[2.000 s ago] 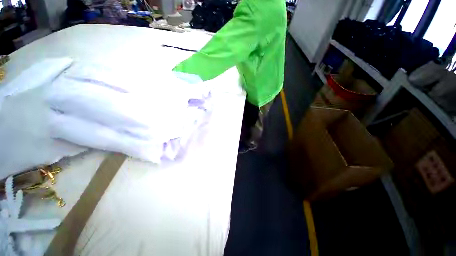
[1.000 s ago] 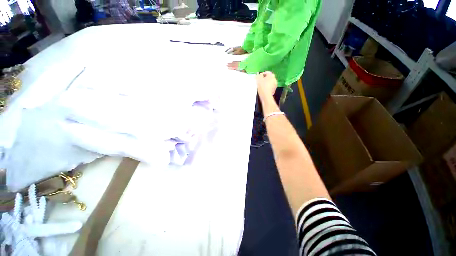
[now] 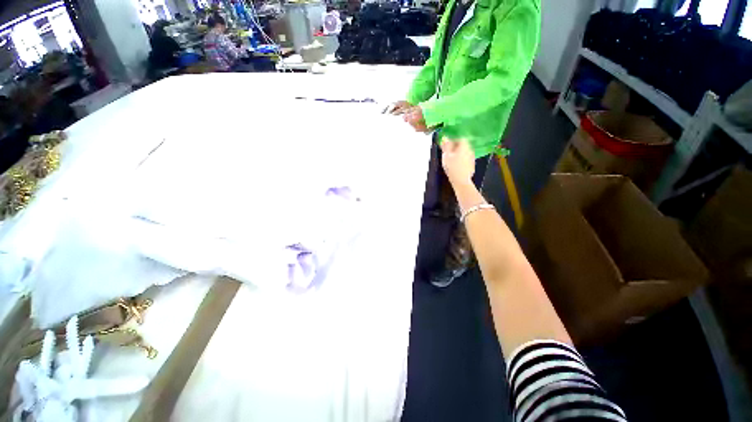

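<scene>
My right hand is stretched forward past the table's right edge, beside the green jacket of another person. Its fingers look curled, but blur hides whether they hold anything. My left hand is not in view. A large stack of pale white-lilac sheets lies on the white table. A khaki webbing strap runs from under the sheets to the near edge. Gold snap hooks on strap ends lie at the left, beside a loose heap of white zigzag-edged paper strips.
A person in a green jacket stands at the table's right side, hands on its edge. Open cardboard boxes and shelves are at the right. A gold hardware heap is at far left. Black goods lie beyond the table.
My right arm has come into view from the lower right and reached forward. The person in green has turned more upright, both hands now showing. The camera view has shifted, showing more of the far room.
</scene>
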